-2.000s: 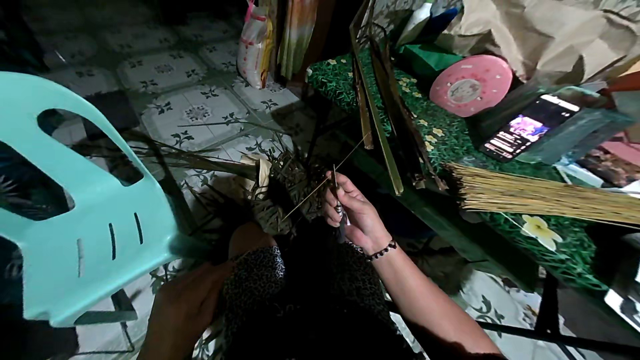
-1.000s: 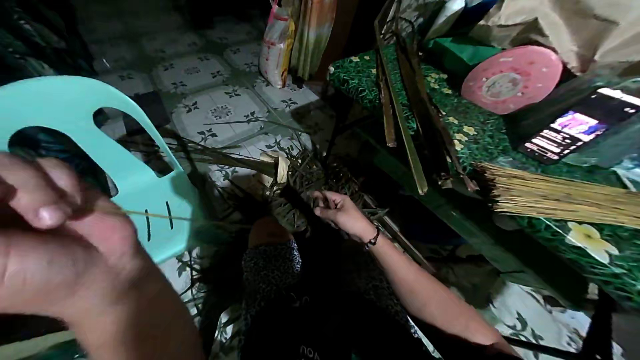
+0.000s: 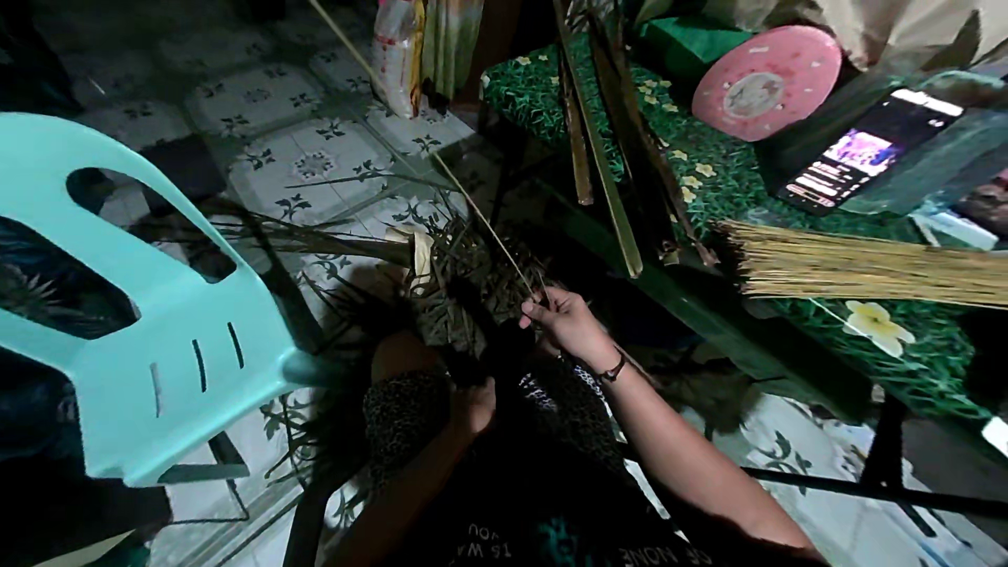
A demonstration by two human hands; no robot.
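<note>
My right hand, with a dark bracelet at the wrist, pinches the lower end of a long thin palm-leaf midrib. The strip slants up and left over the floor. My left hand lies low in shadow by my lap; its fingers are too dark to tell what they hold. Beyond my hands a heap of shredded leaf strips lies on the floor. On the green table to the right rest a thick bundle of thin yellow midribs and several long leaf stalks.
A mint-green plastic chair stands close on the left. The table, with a floral grass-print cover, holds a pink round fan-like object, a lit phone and brown paper. A filled sack stands on the tiled floor.
My left hand, raised at the far left one second ago, is now down by my lap. The thin strip held by my right hand now points up and left across the floor.
</note>
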